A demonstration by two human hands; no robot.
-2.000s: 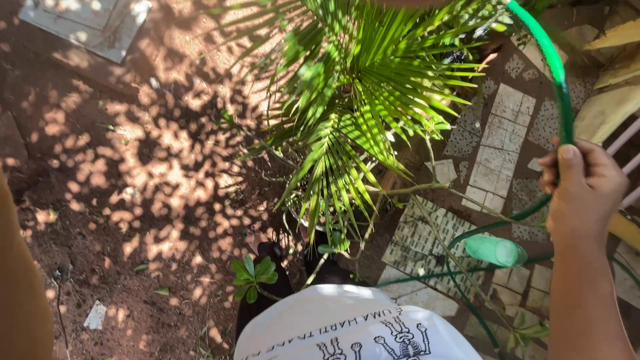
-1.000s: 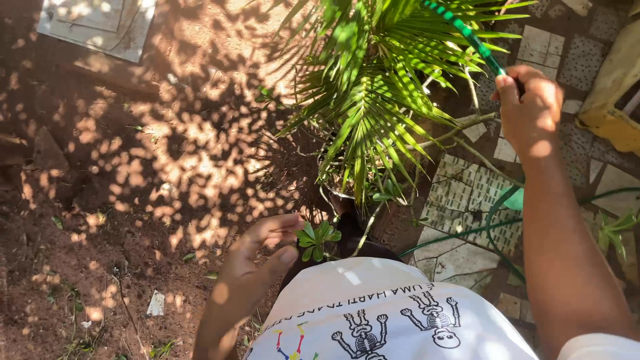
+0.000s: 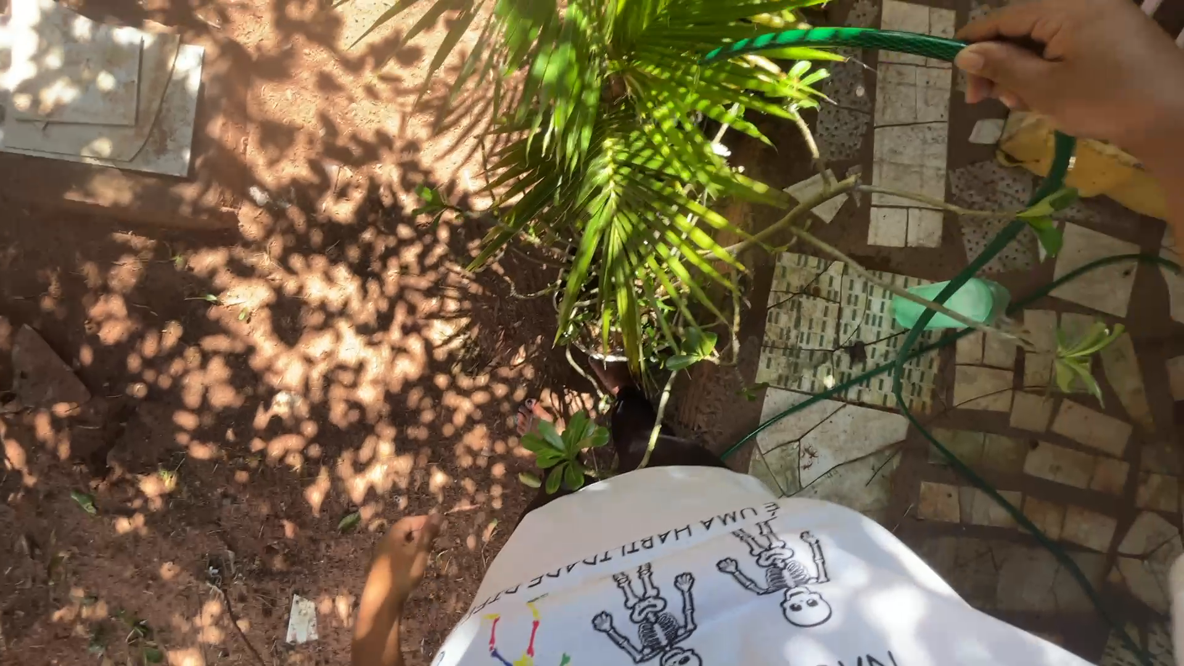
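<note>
At the upper right, my right hand point(image 3: 1064, 69) grips a green garden hose point(image 3: 851, 39) near its end, with the hose pointing left into the palm fronds point(image 3: 610, 176). From the hand the hose runs down and loops over the tiles. My left hand point(image 3: 404, 546) hangs low, left of my white printed shirt point(image 3: 703, 573), over the soil; it touches nothing that I can see, and its fingers are not clear. Whether water leaves the hose cannot be told.
A green plastic bottle or cup point(image 3: 953, 303) lies on the broken-tile paving point(image 3: 832, 324). Thin bare branches point(image 3: 888, 268) reach over it. A leafy sprig point(image 3: 566, 449) stands by my legs. At the upper left is a pale slab point(image 3: 102, 92) on reddish soil point(image 3: 305, 370); something yellow point(image 3: 1082, 166) is at right.
My right hand has moved up with the hose, whose end now points left among the fronds. My left hand has dropped from beside the leafy sprig, where it was one second ago.
</note>
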